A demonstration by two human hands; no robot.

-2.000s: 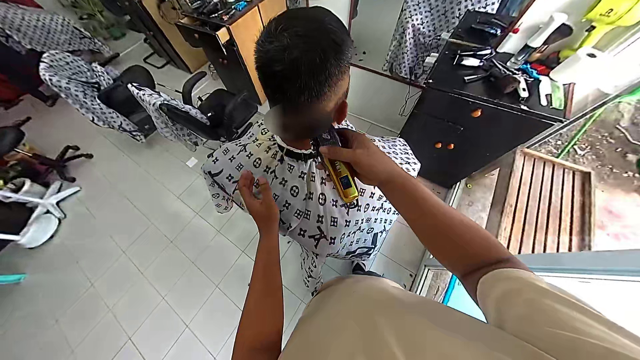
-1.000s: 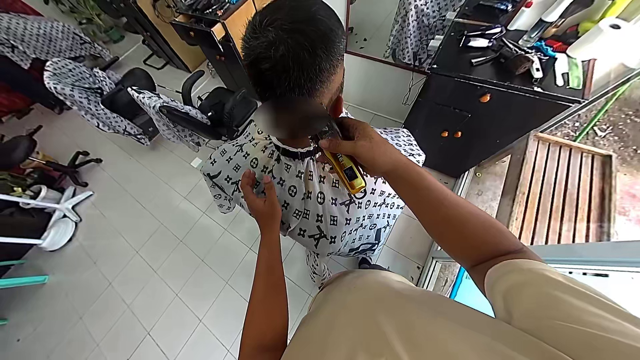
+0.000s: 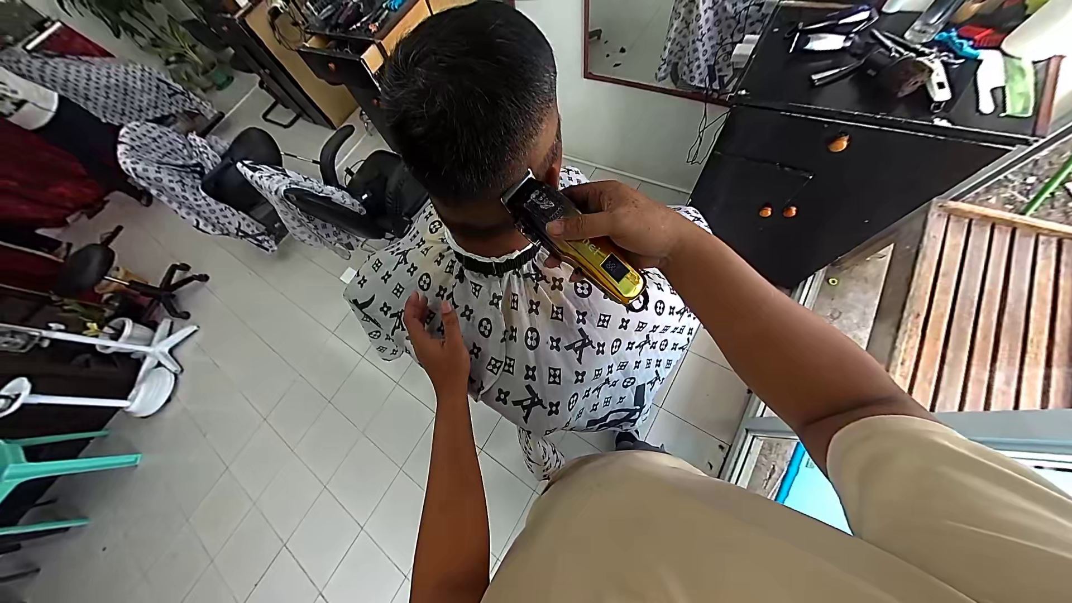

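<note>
A person with short dark hair [image 3: 473, 96] sits facing away, covered by a white barber's cape [image 3: 532, 335] with black motifs and a dark band at the neck. My right hand [image 3: 624, 219] holds a black and gold hair clipper [image 3: 578, 243] from its right side. The clipper's blade end lies at the right of the nape, just below and behind the person's ear; whether it touches the hair I cannot tell. My left hand [image 3: 438, 339] is by the left side of the cape at upper-back height, fingers apart and holding nothing.
A black cabinet [image 3: 779, 180] at the right bears combs, clippers and other tools. A wall mirror [image 3: 645, 50] is beside it. Cape-draped chairs [image 3: 310, 205] stand at the left, with a black wheeled stool [image 3: 88, 268] and a green plastic chair [image 3: 71, 465]. A slatted wooden bench [image 3: 984, 310] is at the right.
The clipper remains in my right hand near the nape, and my left hand stays by the cape. The view has shifted somewhat, with more of the green chair showing.
</note>
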